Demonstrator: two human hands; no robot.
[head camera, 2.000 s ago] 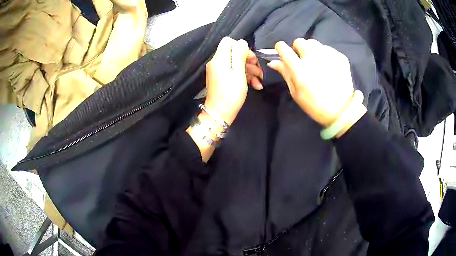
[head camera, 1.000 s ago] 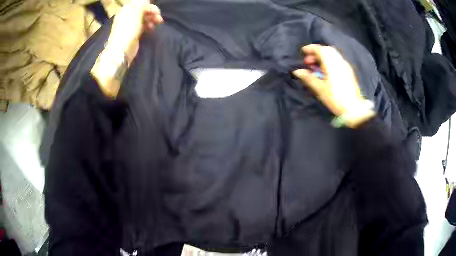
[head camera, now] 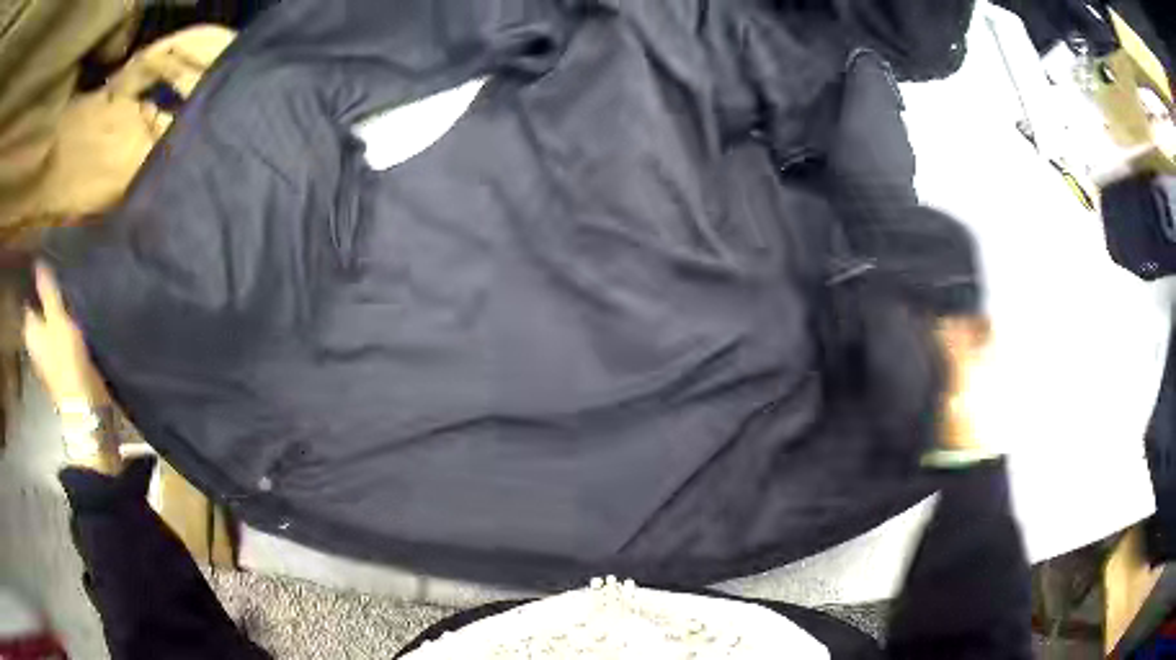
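A dark jacket [head camera: 516, 322] is spread wide over the table, its smooth inner side up and its long lower edge curving towards me. My left hand [head camera: 65, 361] is at the far left, at the jacket's left edge, with the cloth at its fingertips. My right hand [head camera: 961, 368] is blurred at the jacket's right side, closed on a dark flap of cloth. Its fingertips are partly hidden by the cloth. No tool can be made out in either hand.
The white table top [head camera: 1045, 348] shows at the right, with a small dark item [head camera: 1141, 226] near its far edge. Tan garments [head camera: 155, 90] lie at the upper left. The speckled floor [head camera: 323, 616] shows below the table's near edge.
My hands have moved far apart and nearer to me, from the upper jacket to its left and right edges. The jacket is spread wider, and its white gap has shifted up and left in view.
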